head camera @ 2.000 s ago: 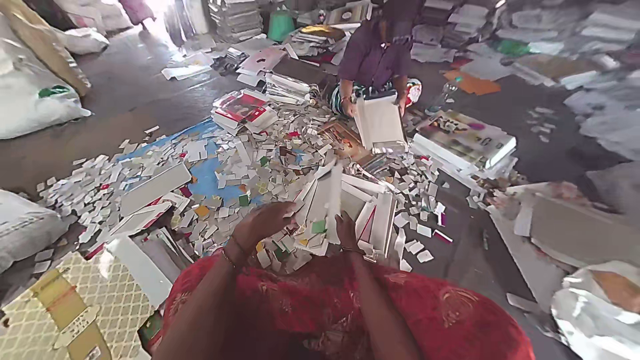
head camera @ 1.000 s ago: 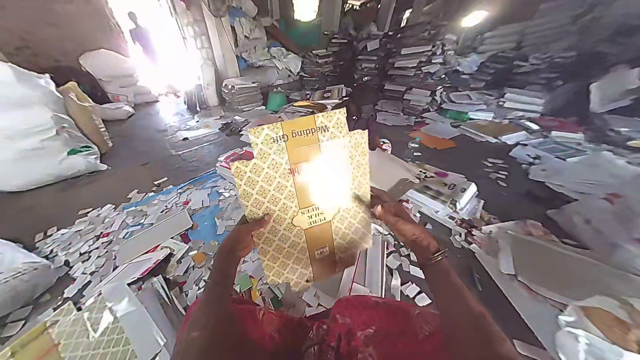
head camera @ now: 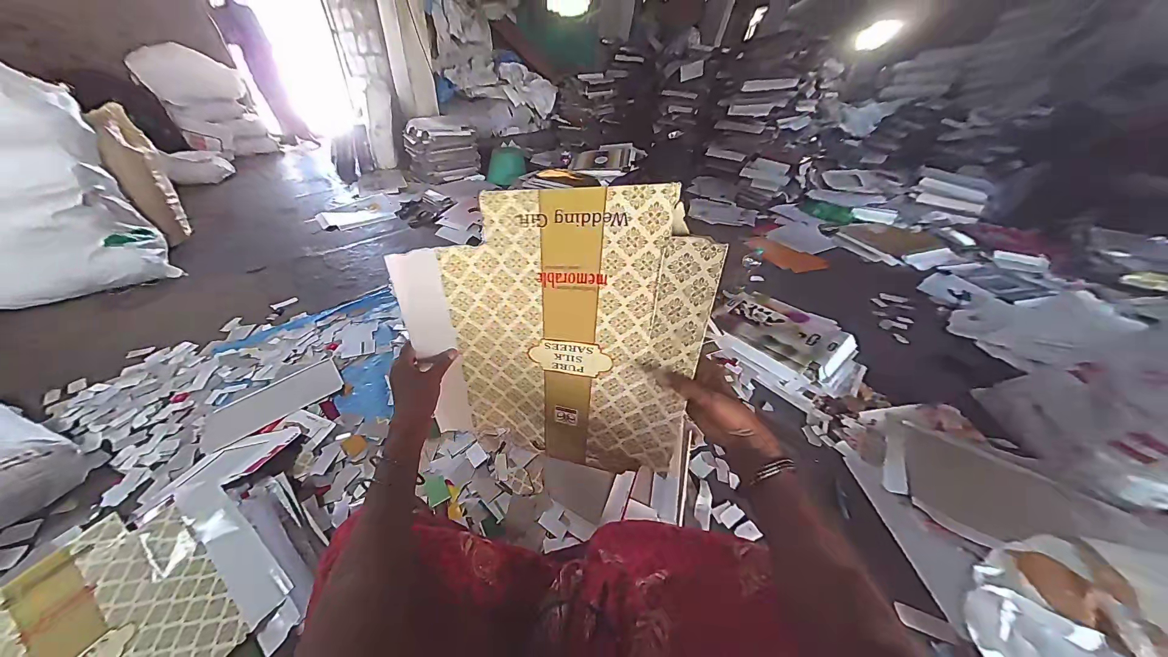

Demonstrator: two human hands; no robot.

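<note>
A cardboard saree box (head camera: 497,319), gold and cream patterned with a gold band bearing upside-down print, is held upright and partly unfolded in front of me. At its left side a plain white flap (head camera: 422,301) sticks out, and my left hand (head camera: 422,379) grips it near the lower edge. My right hand (head camera: 721,401) holds the right side, its fingers partly over the patterned face. Below the box, small cut card pieces (head camera: 465,465) lie scattered, with a plain grey board (head camera: 579,488) among them.
A similar patterned box (head camera: 155,584) lies at lower left beside upright white card sheets (head camera: 242,538). A blue sheet (head camera: 370,383) lies under card scraps. At right are a printed stack (head camera: 785,338) and plastic bags (head camera: 1031,593). White sacks (head camera: 64,192) stand at left; a person (head camera: 255,64) is by the bright doorway.
Two seconds ago my hands were low at the white card pieces; one second ago they held up the patterned box. The white flap now shows at its left. The view has tilted up since the first frame.
</note>
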